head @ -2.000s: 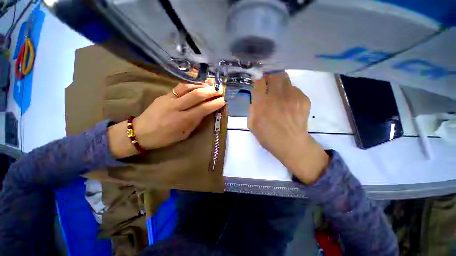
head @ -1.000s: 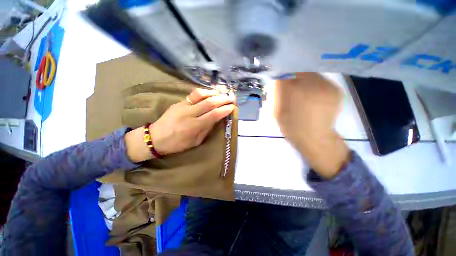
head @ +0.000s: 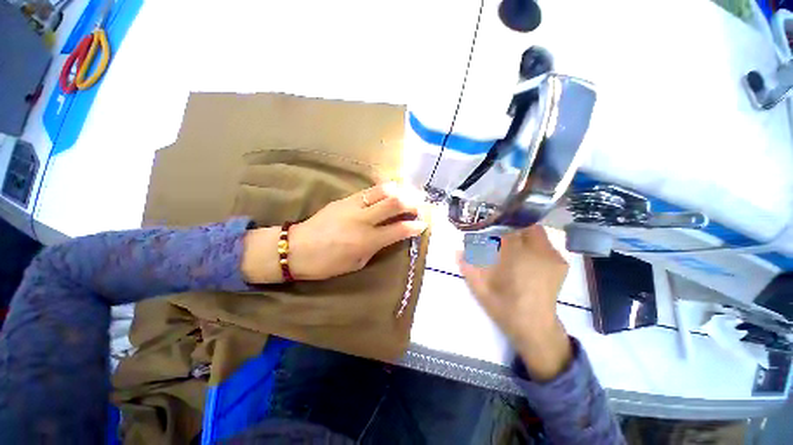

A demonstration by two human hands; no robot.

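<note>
The brown garment panel lies flat on the white table at the sewing machine, its right edge by the lit needle area. A pleated cargo pocket sits on it. A silvery zipper runs along its right edge, its upper end under my left fingertips. My left hand presses and holds the cloth with bunched fingertips beside the presser foot. My right hand is right of the foot, beside a small grey block. Its fingers are curled and partly hidden under the machine head; any held thing cannot be made out.
The white machine head stands over the right side. A black phone lies right of my right hand. Scissors lie on a blue patch at upper left. Below the table edge, brown pieces hang over a blue tub.
The view has shifted, showing the machine head from above and more table. My right hand moved right from the foot, then back beside the grey block. My left hand stays on the panel.
</note>
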